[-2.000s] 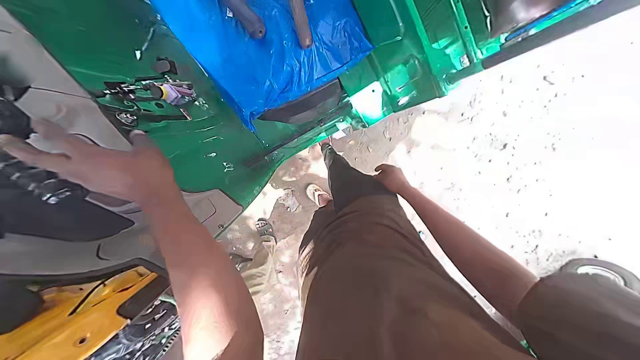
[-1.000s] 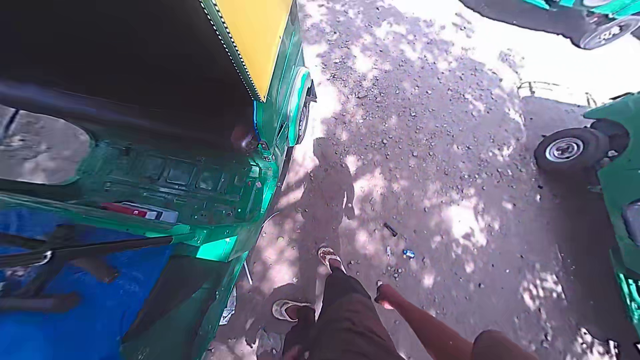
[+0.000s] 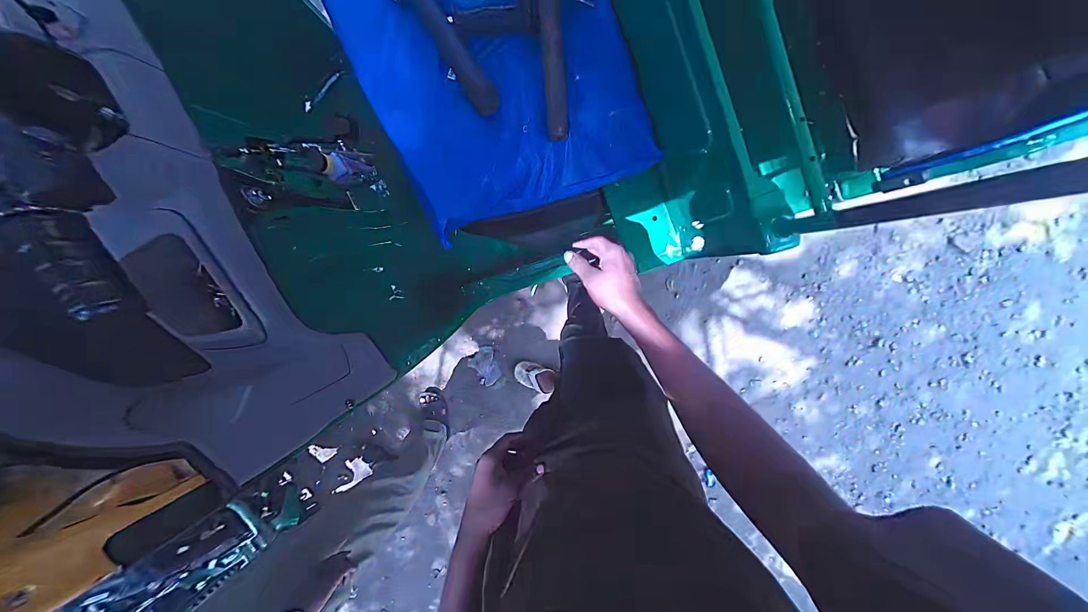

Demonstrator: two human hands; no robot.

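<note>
My right hand (image 3: 608,276) is above my raised knee, beside the green metal floor edge (image 3: 501,285) of a vehicle. Its thumb and fingers are curled close together around a small dark spot; whether that is an object or a gap, I cannot tell. My left hand (image 3: 497,480) rests against the side of my dark trousers (image 3: 620,476), fingers bent and partly hidden. Beyond the floor edge lies a blue plastic sheet (image 3: 527,161), with dark bars (image 3: 552,76) over it. A pedal assembly (image 3: 297,170) sits on the green floor to the left.
A grey moulded panel (image 3: 255,408) of the vehicle fills the left, with a yellow panel (image 3: 93,527) below it. Another person's sandalled foot (image 3: 432,404) stands near mine on the gravelly ground (image 3: 892,365). Green body metal (image 3: 680,110) runs across the upper right.
The view has swung from the open ground back to the vehicle. My right hand is now raised by the floor edge; two seconds ago it was lower by my thigh. My left hand has left the grey panel.
</note>
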